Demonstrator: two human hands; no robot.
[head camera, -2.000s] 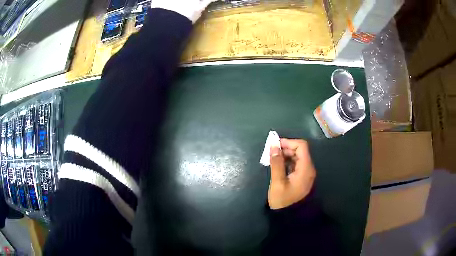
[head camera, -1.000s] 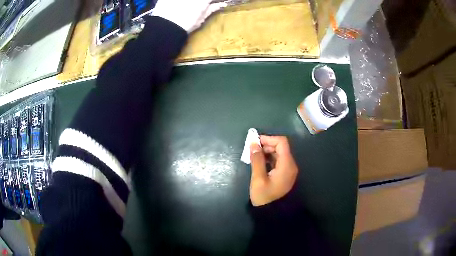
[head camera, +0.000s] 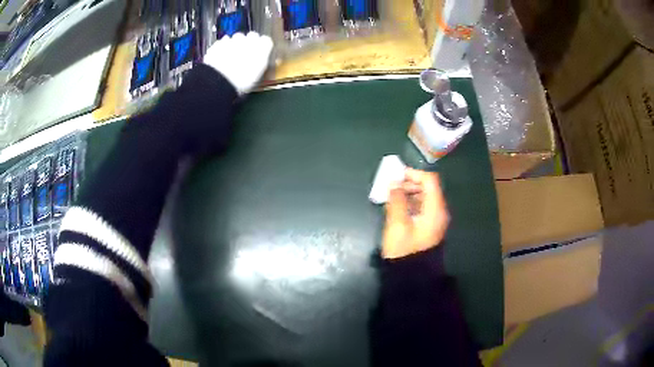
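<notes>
My left hand (head camera: 240, 61), in a white glove, is at the near edge of a clear blister tray (head camera: 276, 54) of blue-marked phones beyond the bench's far edge. It appears closed on that edge; its fingertips are not clear. My bare right hand (head camera: 416, 215), slightly blurred, pinches a small white cloth or pad (head camera: 387, 178) above the green bench top. A whitish bottle (head camera: 439, 129) with an orange-marked label stands just beyond my right hand, its flip cap open.
Another tray of phones (head camera: 29, 215) lies at the bench's left end. A pale flat panel (head camera: 61, 68) is at the far left. Brown cardboard (head camera: 373, 54) lies beneath the far tray. Closed cartons (head camera: 552, 265) and a grey-white post (head camera: 457, 32) are at the right.
My left hand has drawn back towards me, and more of the far phone tray shows near it. My right hand still holds the white piece, now nearer the bottle. The view has shifted.
</notes>
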